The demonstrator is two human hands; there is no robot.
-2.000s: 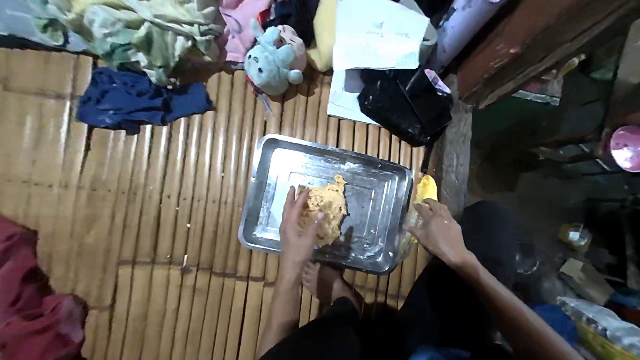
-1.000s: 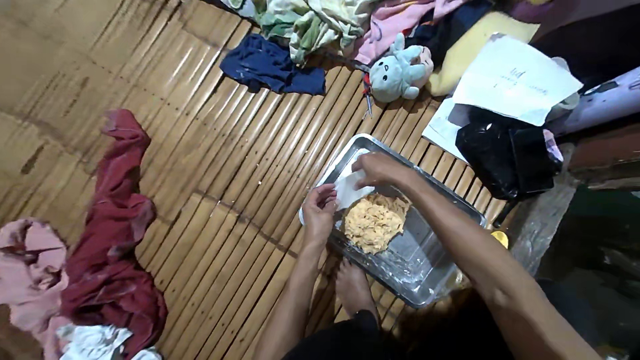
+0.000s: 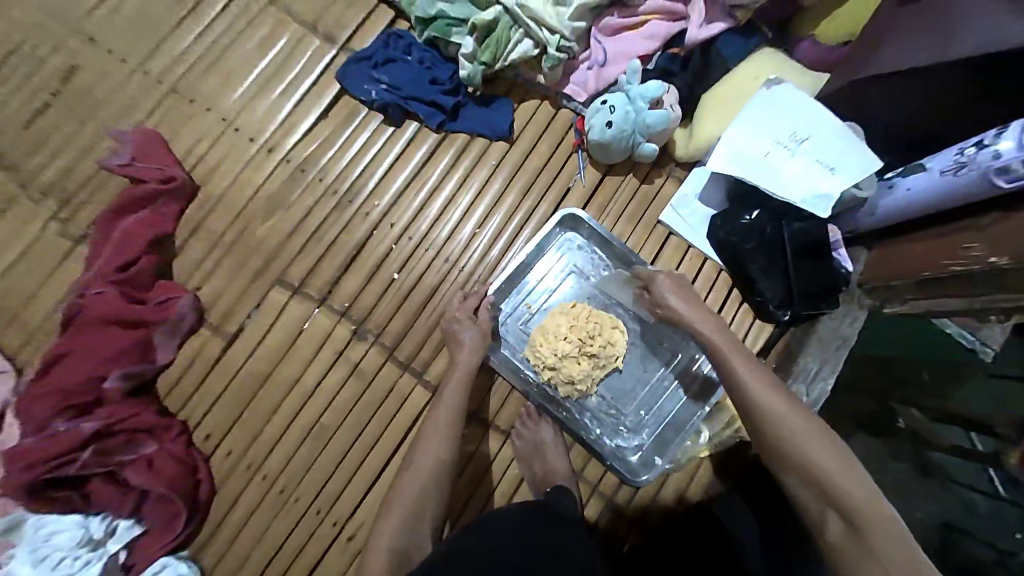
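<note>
A mound of pale orange dough (image 3: 576, 350) lies in a rectangular metal tray (image 3: 632, 460) on the slatted bamboo floor. My left hand (image 3: 467, 324) grips the tray's left rim, thumb at the edge. Over the tray's upper right side, my right hand (image 3: 668, 298) holds a thin, whitish translucent scraper or sheet (image 3: 626, 290); its exact kind is unclear. The scraper is beside the dough, apart from it.
A clear plastic bag (image 3: 716, 432) touches the tray's lower right. Beyond the tray lie a blue plush toy (image 3: 620, 124), a navy cloth (image 3: 424, 84), papers (image 3: 792, 148) and a black plastic bag (image 3: 776, 260). Red cloth (image 3: 120, 360) lies far left; my bare foot (image 3: 542, 448) is near the tray.
My hands were close together at the tray's upper left corner with the whitish piece; now they are apart, the right one further right with it. The dough, spread out two seconds ago, is a rounder mound.
</note>
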